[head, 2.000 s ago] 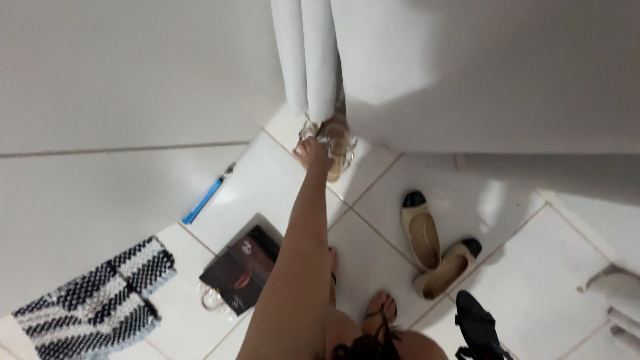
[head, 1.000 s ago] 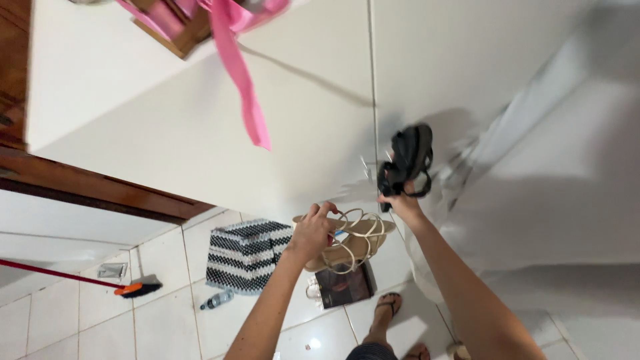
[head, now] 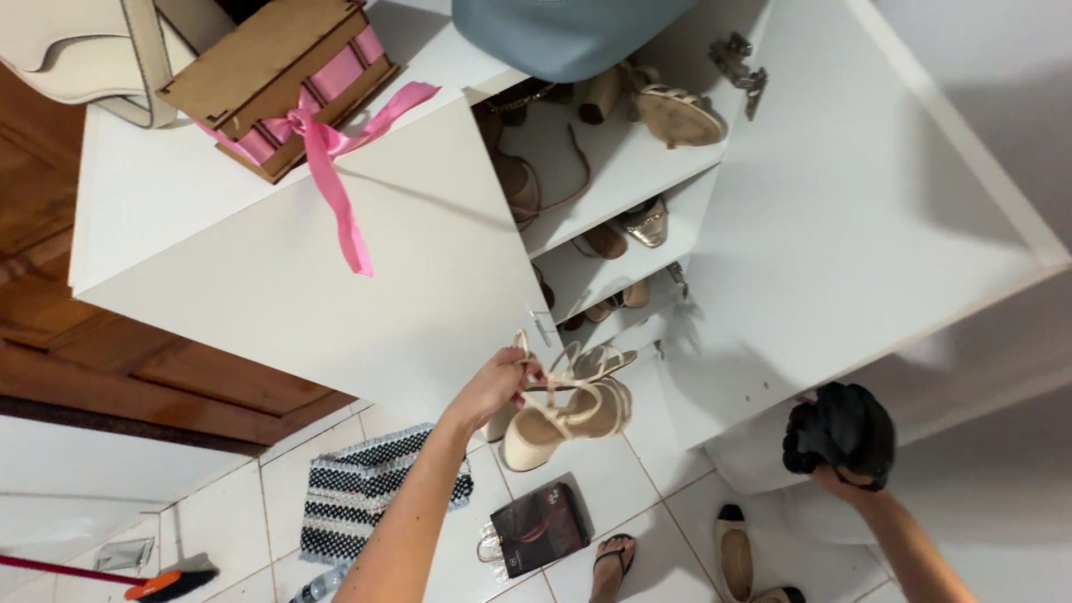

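My left hand (head: 501,387) is closed on the straps of a pair of beige strappy heeled sandals (head: 569,419), which hang in front of the white shoe cabinet. At the right, my right hand (head: 846,486) holds a pair of black shoes (head: 842,431) beside the lower edge of the cabinet's swung-out door (head: 837,226); its fingers are mostly hidden. Inside the cabinet, a strappy heeled sandal (head: 678,115) lies on the upper shelf, gold-toned pointed shoes (head: 646,224) on the one below, and more shoes (head: 624,301) lower down.
On the cabinet top stand a wooden box with pink ribbon (head: 276,84), a cream bag (head: 75,50) and a blue-grey bag (head: 569,33). The tiled floor holds a woven rug (head: 360,494), a dark paper bag (head: 540,529), a plastic bottle (head: 322,582), a broom (head: 172,584) and black-toed flats (head: 735,557).
The cabinet door that was shut one second ago now stands open, showing the shelves. My right hand has moved right with the black shoes. Two seconds ago my left hand reached toward the floor.
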